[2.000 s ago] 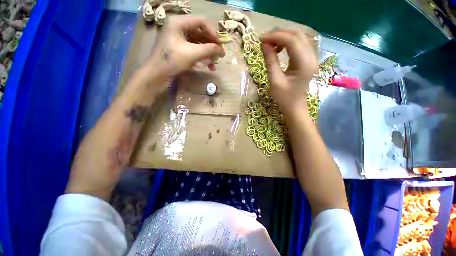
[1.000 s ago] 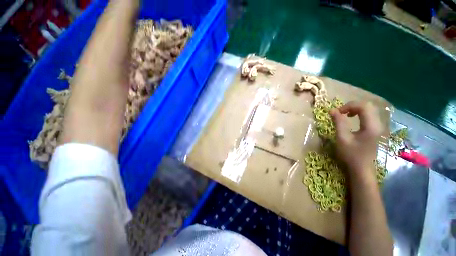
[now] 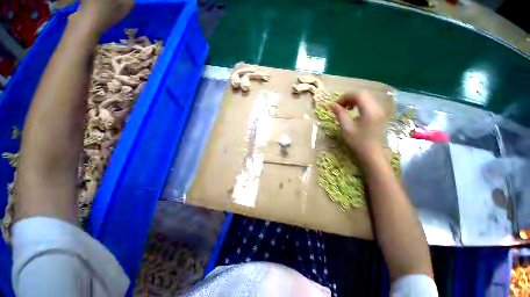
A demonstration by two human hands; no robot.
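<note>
My left hand (image 3: 107,10) is at the top left edge, above the far end of the blue bin (image 3: 152,110). It is blurred and partly cut off, so its fingers and any hold do not show. My right hand (image 3: 361,123) is over the yellow-green rings (image 3: 343,180) on the cardboard (image 3: 224,156). Its thumb and forefinger are close together at the pile; whether a ring is between them cannot be told. Beige moulded pieces (image 3: 249,78) lie at the board's far left corner. More beige pieces (image 3: 309,85) lie beside the rings. A small white knob (image 3: 284,141) stands at the board's centre.
The bin at left is heaped with loose beige pieces (image 3: 113,110). More pieces (image 3: 168,255) lie below it. A green shiny surface (image 3: 372,46) runs behind the board. A red-pink item (image 3: 430,135) and a white sheet (image 3: 479,191) lie at right. Orange-yellow parts (image 3: 520,281) show at lower right.
My left hand has gone from above the board to the bin side at left. My right hand has moved onto the ring pile. The view has swung left, then partly back.
</note>
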